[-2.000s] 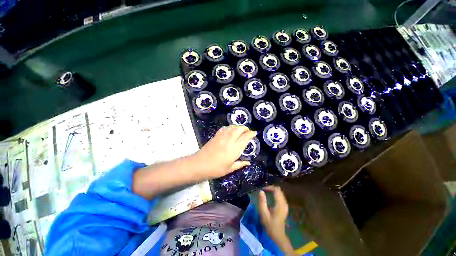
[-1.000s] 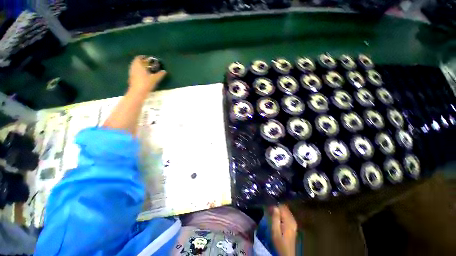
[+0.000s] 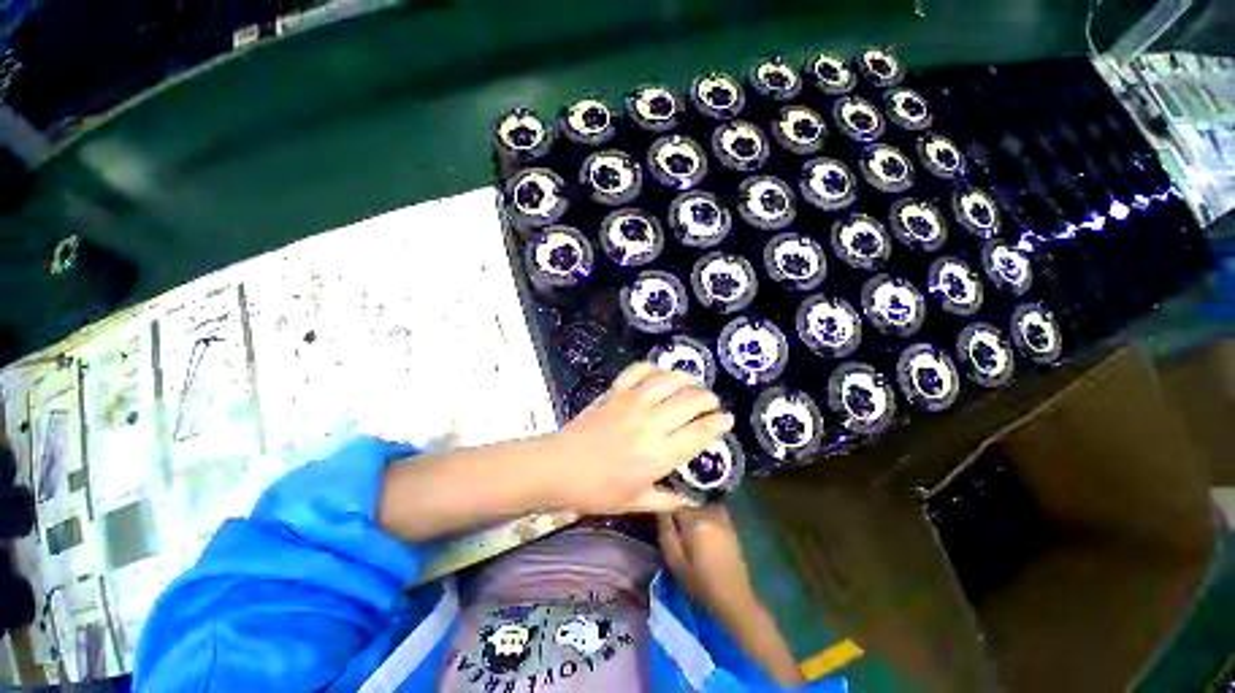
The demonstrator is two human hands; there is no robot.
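Note:
The black blister tray (image 3: 566,332) holds rows of black cylindrical units (image 3: 723,282) with pale rings on their ends. Dark, shiny pockets without rings show along its left side. My left hand (image 3: 647,440) is over the tray's near left part, its fingers around a cylindrical unit (image 3: 710,467) in the nearest row. My right hand (image 3: 694,531) is below it at the tray's near edge; its fingertips are hidden, so its grip cannot be told.
Work-instruction sheets (image 3: 366,318) cover the worktop at left. The dark-green conveyor belt (image 3: 339,149) runs behind, with one unit (image 3: 68,255) at far left. Spare ridged trays (image 3: 1084,176) lie at right. An open cardboard box (image 3: 1111,474) stands at lower right.
One second ago my left hand held a unit over the belt; now it is at the tray's nearest row, where a pocket then without a ring shows a unit. The camera view has shifted.

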